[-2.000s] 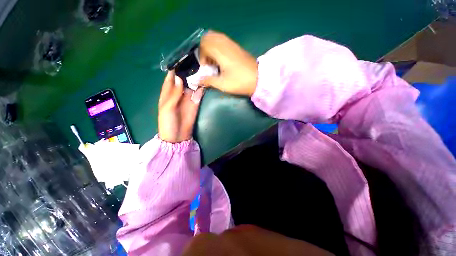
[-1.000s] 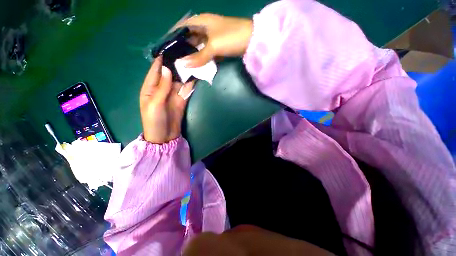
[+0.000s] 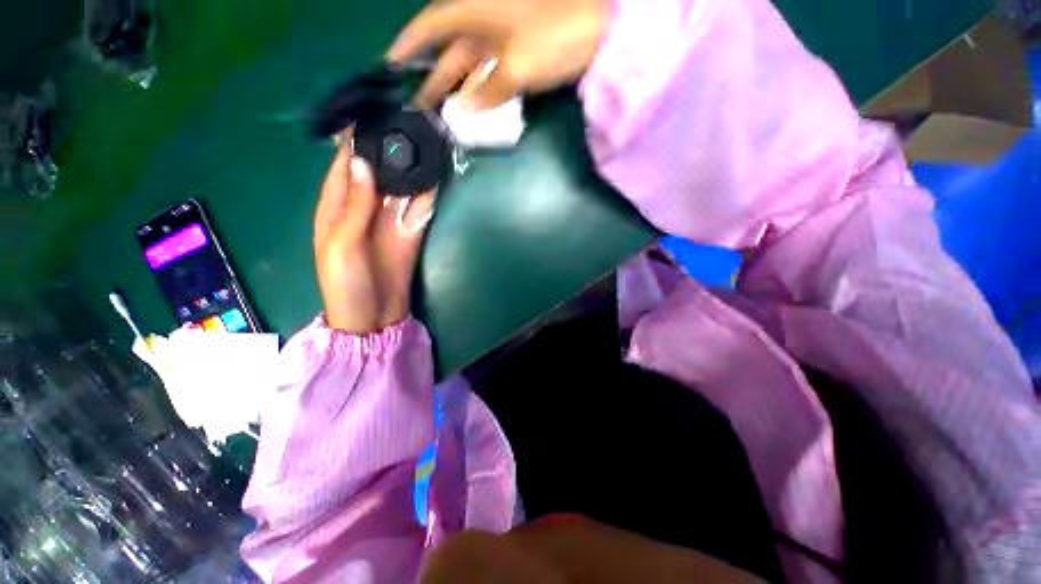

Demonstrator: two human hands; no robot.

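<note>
A round black case (image 3: 402, 153) is open, its ringed centre facing up and its blurred lid (image 3: 354, 100) at the upper left. My left hand (image 3: 368, 245) holds the case from below, with clear film showing at its fingers. My right hand (image 3: 502, 51) is above and right of the case, blurred, with a white wipe (image 3: 485, 121) in its fingers. The fingertips are near the lid; whether they touch it cannot be told.
A lit smartphone (image 3: 196, 268) lies left of my left hand. Beside it are a white crumpled item (image 3: 223, 382) and a thin white stick (image 3: 123, 308). Bagged dark cases (image 3: 120, 34) lie at the upper left, a glossy clear pile (image 3: 86, 468) at the lower left. A cardboard box (image 3: 970, 97) stands right.
The case has turned so its round ringed inside shows. My right hand and the wipe have moved off the case, to the right and up.
</note>
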